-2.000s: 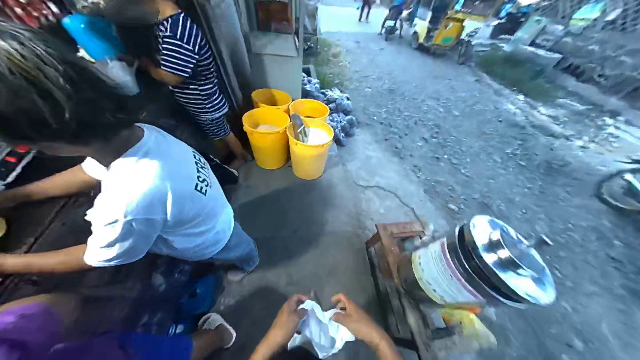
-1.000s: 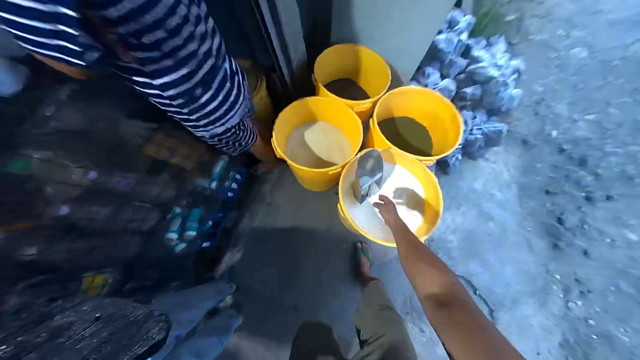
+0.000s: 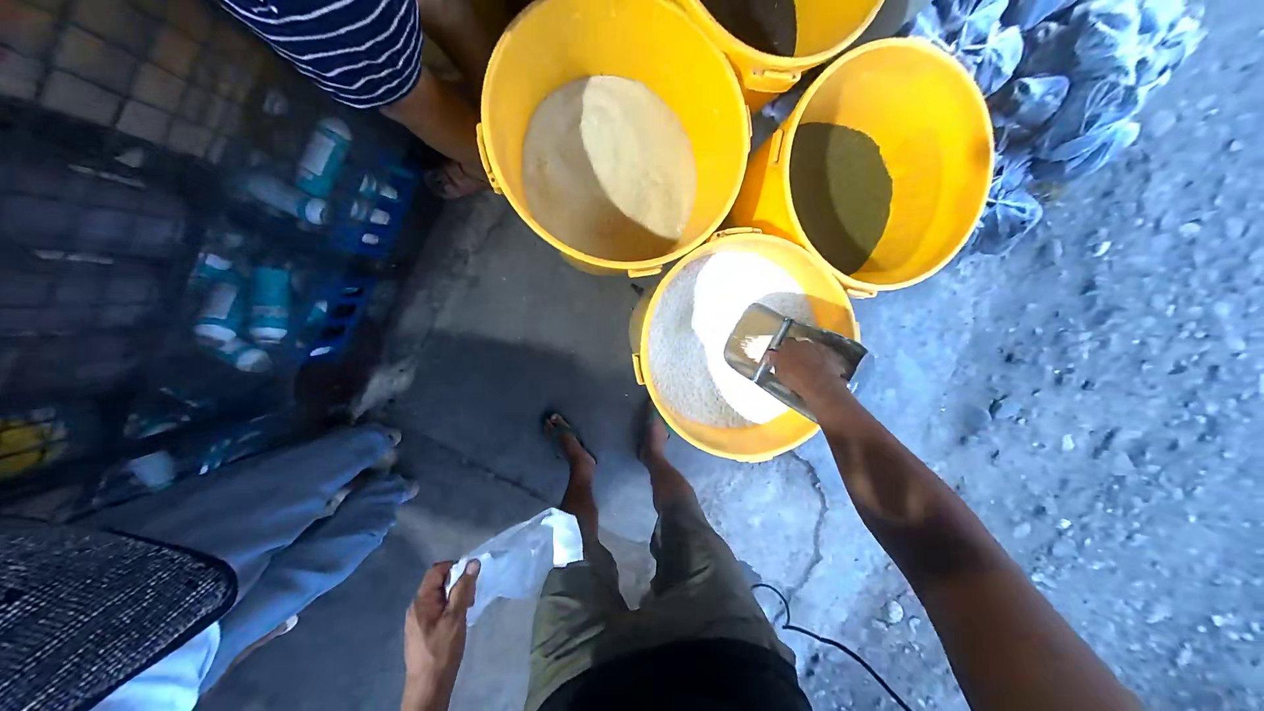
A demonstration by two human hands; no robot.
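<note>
My right hand (image 3: 810,373) grips the handle of a metal scoop (image 3: 765,331), which is tilted over the front yellow bucket (image 3: 755,449) of white granular stuff (image 3: 691,346). Some white grains lie in the scoop. Lower down, my left hand (image 3: 439,612) pinches the edge of a thin whitish plastic bag (image 3: 518,553) near my legs. Beyond the front bucket stand a yellow bucket of pale tan powder (image 3: 642,148), one of darker greenish-brown stuff (image 3: 839,193) and, partly cut off, one of dark brown stuff (image 3: 755,20).
Filled plastic bags (image 3: 1066,89) are heaped beside the buckets on gravelly ground (image 3: 1116,395). A person in a striped garment (image 3: 331,39) stands at upper left, and another person's jeans (image 3: 267,504) are at lower left. Bottles (image 3: 269,301) lie by a blue crate (image 3: 341,316).
My right hand, reaching toward the scoop a second ago, has taken hold of it. My left hand and the plastic bag have come back into view. The view has moved in over the buckets.
</note>
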